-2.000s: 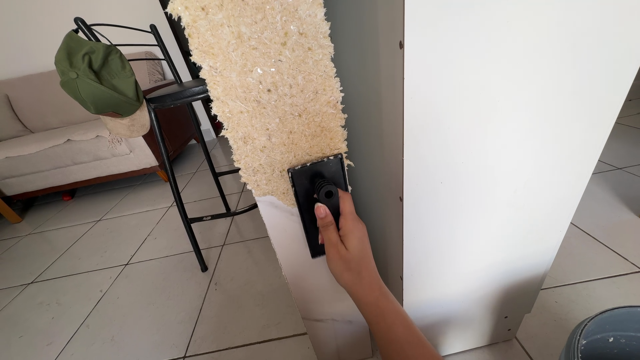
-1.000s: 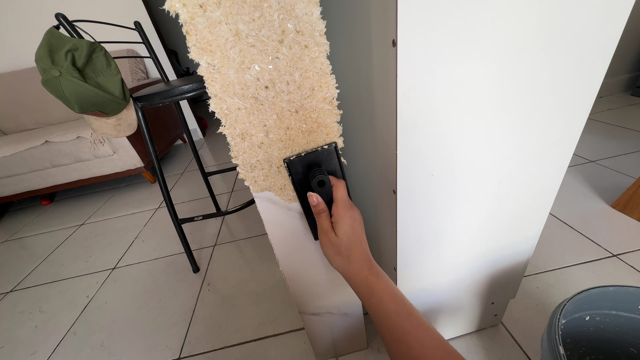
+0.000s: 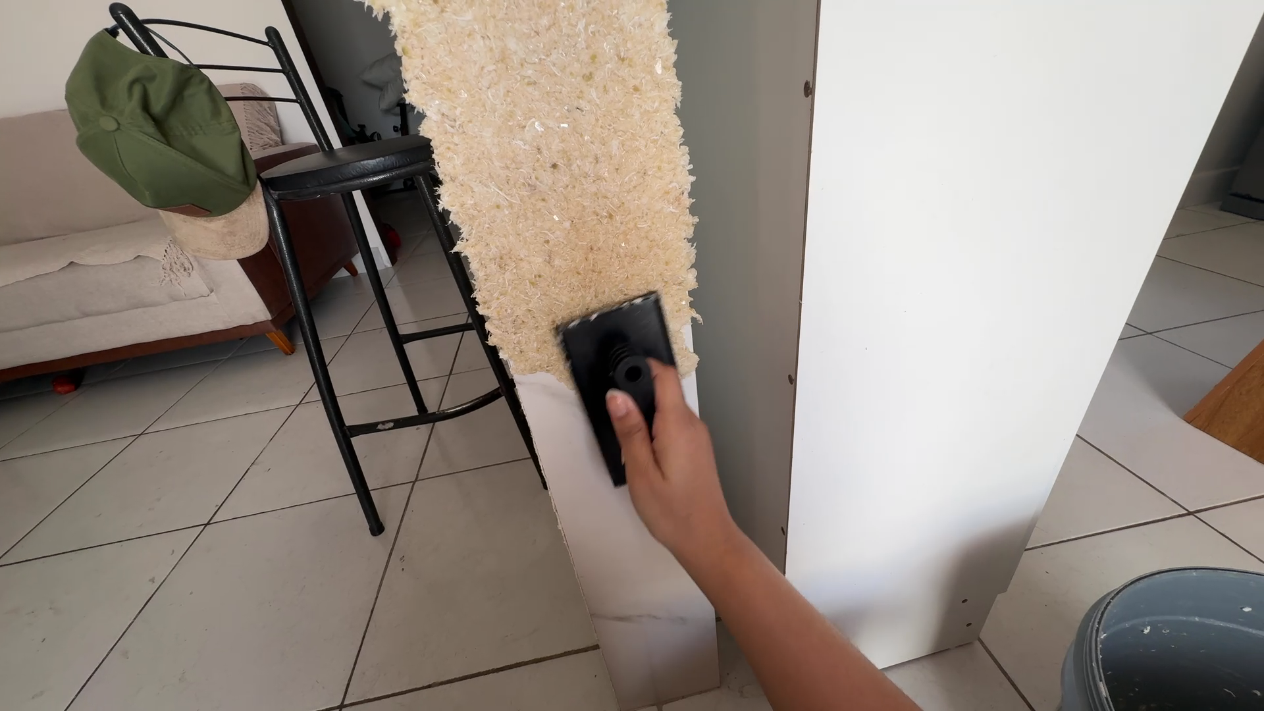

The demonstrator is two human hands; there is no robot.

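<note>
My right hand (image 3: 671, 454) is closed around the handle of a black plastering trowel (image 3: 622, 375). The trowel's flat plate lies against the narrow upright panel, over the bottom edge of a rough, flaky cream coating (image 3: 563, 178). Bits of the coating cling to the plate's top edge. Below the coating shows the panel's smooth white marbled surface (image 3: 632, 592). My left hand is out of view.
A white cabinet side (image 3: 968, 296) stands close on the right, with a grey bucket (image 3: 1165, 642) at the lower right. To the left are a black metal stool (image 3: 346, 163) with a green cap (image 3: 158, 128) hung on its back, and a beige sofa (image 3: 79, 247).
The trowel has tilted, its top leaning further left, while staying near the coating's lower edge in my right hand. More of the bucket showed at one second ago than at two.
</note>
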